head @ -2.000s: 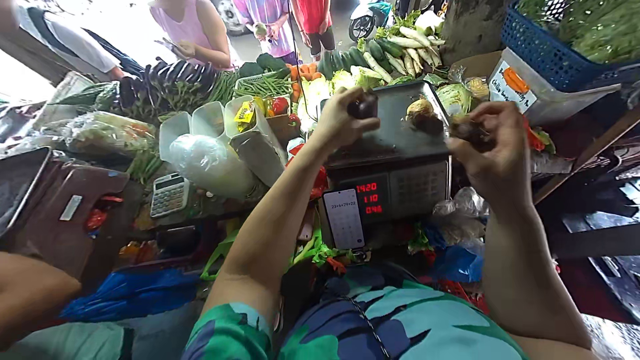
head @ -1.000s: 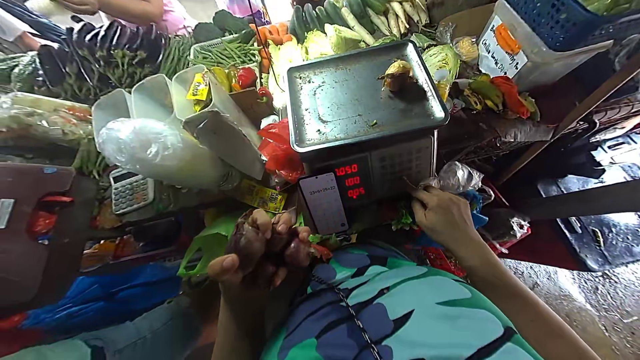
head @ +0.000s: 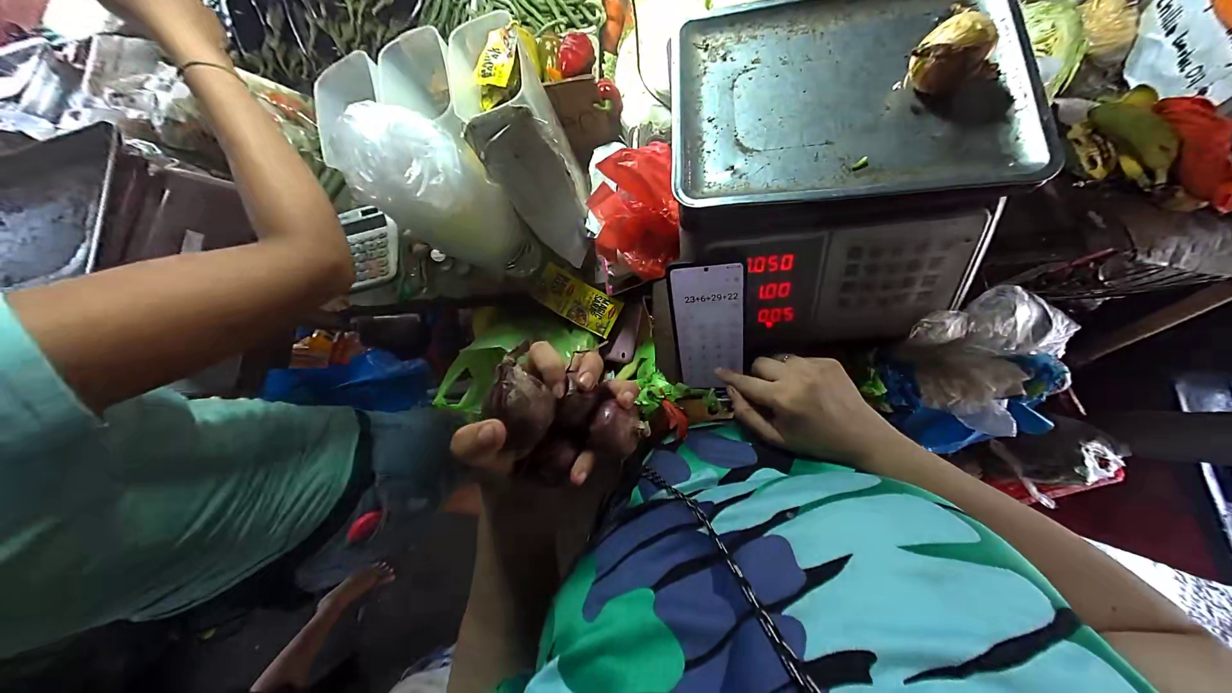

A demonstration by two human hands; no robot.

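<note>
Several red onions [head: 525, 409] lie in my left hand [head: 549, 423], whose fingers curl around them in front of my body. My right hand [head: 804, 399] holds nothing; its index fingertip touches the lower edge of a smartphone [head: 707, 327] that shows a calculator. The phone stands propped against the front of a digital scale [head: 895, 274] with red lit digits. On the scale's metal tray [head: 780, 115], a brownish-yellow onion [head: 953, 53] sits at the right rear, with a small green scrap nearer the front.
Left of the scale are a red plastic bag [head: 635, 207], white plastic bins [head: 414, 72], a clear bag [head: 404, 164] and a desk calculator [head: 371, 248]. Crumpled plastic bags [head: 996, 337] lie to the right. Another person's arm [head: 260, 202] reaches across at left.
My left hand, lifted over the scale tray two seconds ago, is low before my body with the onions. My right hand has moved from the scale's right side to the phone. The other person's arm has come in.
</note>
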